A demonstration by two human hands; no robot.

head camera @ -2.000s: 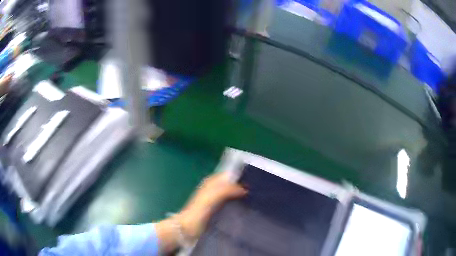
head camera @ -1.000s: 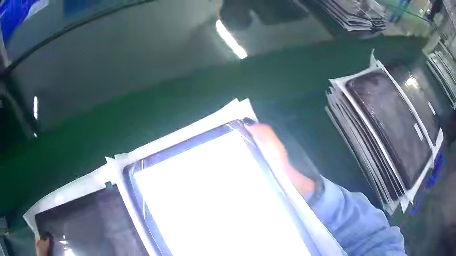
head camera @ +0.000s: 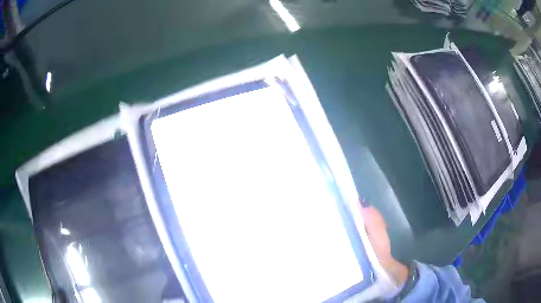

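A tablet with a glowing white screen point(head camera: 249, 195) lies on white sleeves point(head camera: 314, 106) in front of me, tilted a little. A dark tablet point(head camera: 95, 219) lies beside it on the left, also on a white sleeve point(head camera: 71, 139). My right hand point(head camera: 379, 234) is at the lower right edge of the glowing tablet's sleeve, its fingers against or around the edge; part of the grip is hidden. My left hand is not in the picture.
A stack of dark tablets with white sleeves point(head camera: 462, 118) stands at the right on the green table point(head camera: 362, 77). More stacks show at the top right point(head camera: 442, 6) and far right edge point(head camera: 529, 74). Blue plastic point(head camera: 498, 210) shows below the table's right edge.
The glowing tablet and the dark tablet sit higher in the view. My right hand has moved from the top right corner down along the right edge. My left hand has left the picture.
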